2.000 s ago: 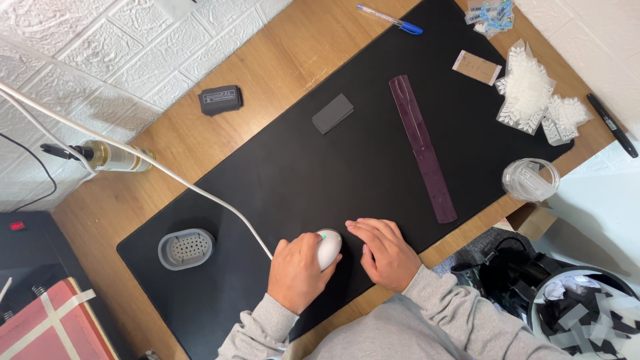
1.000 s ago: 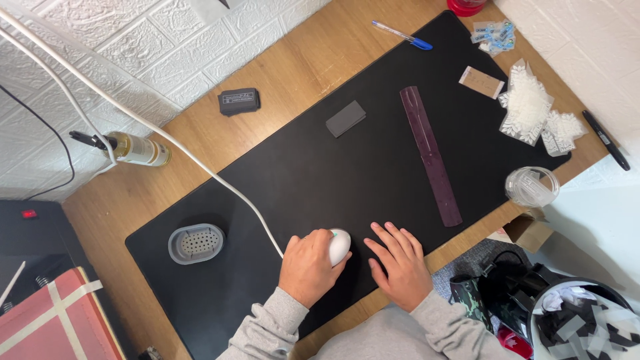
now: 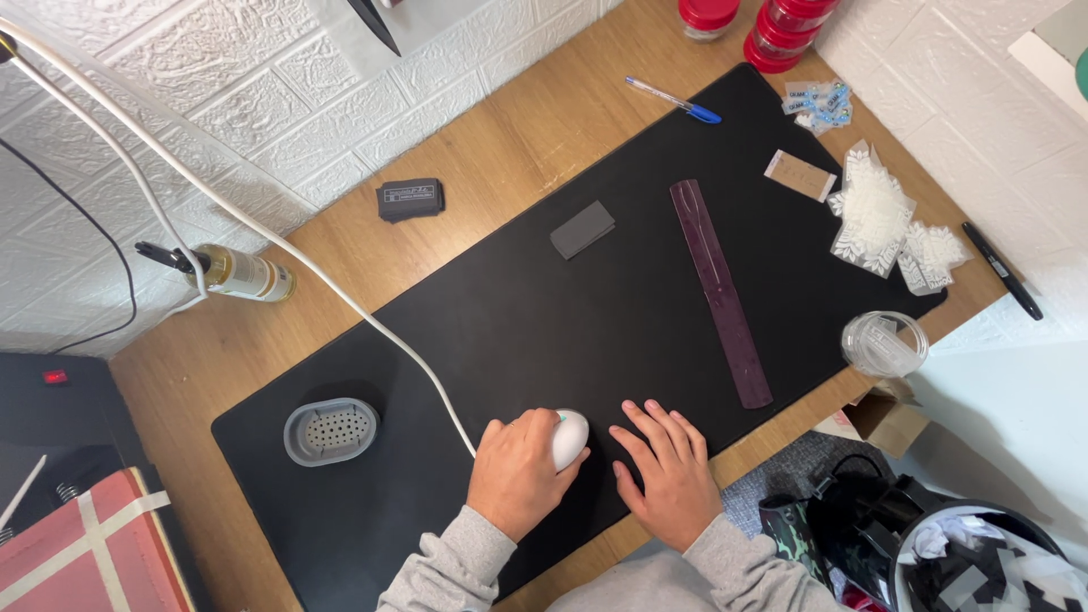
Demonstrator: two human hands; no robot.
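My left hand [image 3: 523, 472] grips a white rounded handheld device [image 3: 569, 439] with a white cord, on the black desk mat [image 3: 510, 340]. What lies under the device is hidden. To its right my right hand [image 3: 667, 476] rests on the mat near its front edge, fingers spread, holding nothing. A long dark purple strip [image 3: 722, 297] lies beyond the right hand, with a thin pale loop of cord along it. A folded dark grey piece [image 3: 582, 230] lies near the middle of the mat. The grey oval perforated tray [image 3: 331, 432] sits to the left.
A spray bottle [image 3: 251, 276] stands at the back left, near a stack of dark cards [image 3: 410, 200]. A blue pen [image 3: 676, 100], white snowflake-patterned packets [image 3: 871, 208], a clear round container [image 3: 884, 343] and a black marker [image 3: 1003, 270] lie right. Below the desk stands a full bin [image 3: 977, 552].
My right hand's fingers have spread further apart since two seconds ago. My left hand keeps hold of the white device. The view has shifted somewhat.
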